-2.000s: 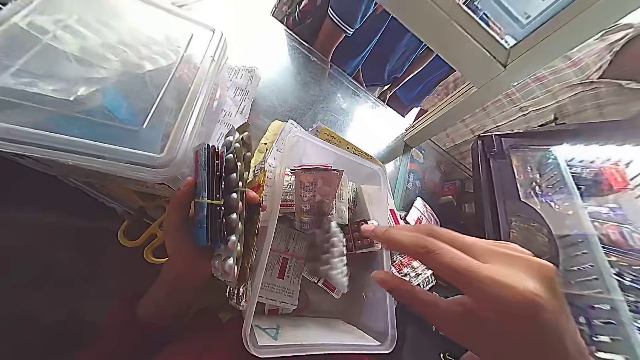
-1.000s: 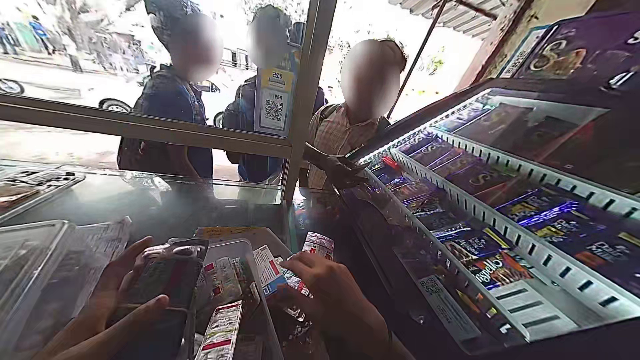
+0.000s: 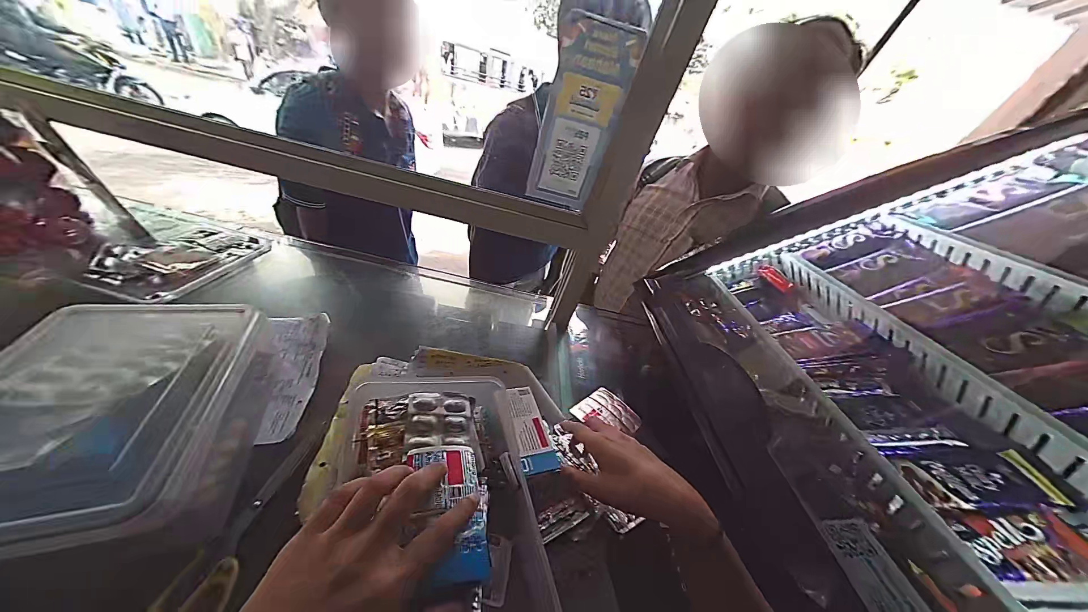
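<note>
A clear plastic bin (image 3: 425, 384) holds foil blister strips of tablets (image 3: 438, 418). My left hand (image 3: 365, 535) reaches over its near part, fingers spread on a blue-and-white medicine pack (image 3: 463, 548); the thumb is hidden, so a grip cannot be told. Against the bin's right side leans a small white-and-blue carton (image 3: 529, 429). My right hand (image 3: 642, 480) is just right of this carton, its fingertips among loose blister strips (image 3: 605, 411) beside the bin. Whether it grips one is unclear.
At left stands a lidded clear plastic box (image 3: 127, 408), with scissors (image 3: 255, 506) and a printed sheet (image 3: 293, 374) beside it. A glass-and-metal frame (image 3: 476, 208) borders the counter, several people beyond. At right is a chocolate display case (image 3: 816, 408).
My left hand has let go of the dark bundle it held left of the bin and now lies over the bin's contents. The view has tilted up from the first frame.
</note>
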